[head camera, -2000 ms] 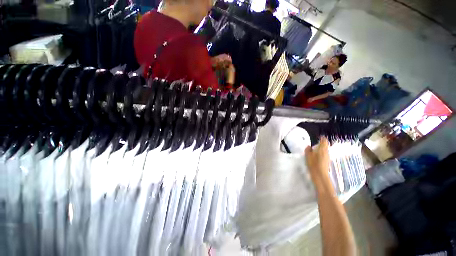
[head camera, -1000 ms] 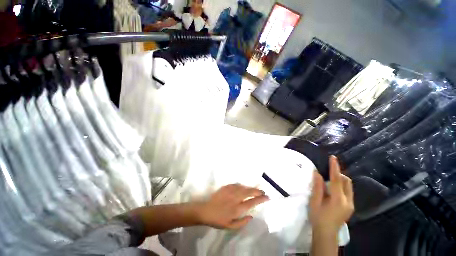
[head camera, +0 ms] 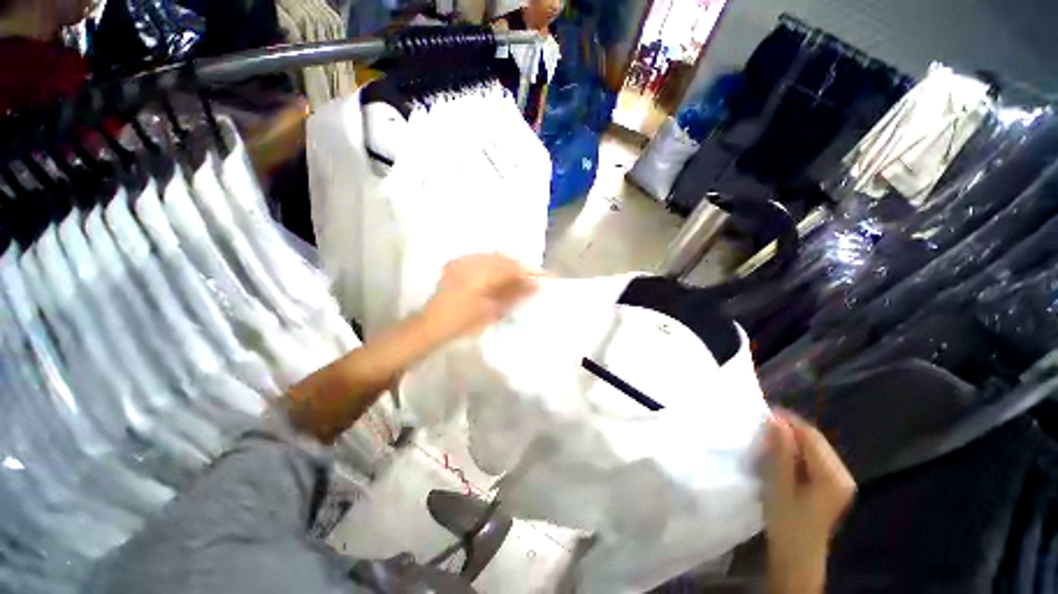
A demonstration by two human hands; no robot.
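A white garment [head camera: 650, 464] hangs on a black hanger [head camera: 685, 311] in front of me, with a black strip [head camera: 622, 384] inside its neck. The hanger's hook curves up to the right. My left hand [head camera: 485, 290] lies at the garment's left shoulder, a little blurred; its fingertips are hard to make out. My right hand [head camera: 809, 470] is at the right shoulder, with thumb and fingers pinched on the cloth.
Bagged white garments [head camera: 128, 313] hang close at left on a metal rail [head camera: 290, 53]. Matt white garments [head camera: 464, 174] hang at its far end. Bagged dark garments [head camera: 940, 290] are at right. A person [head camera: 536, 17] stands at the back.
The white garment came into front view and now stands more upright. My left hand moved from its chest up to the left shoulder. My right hand moved from beside the hanger down to the right shoulder.
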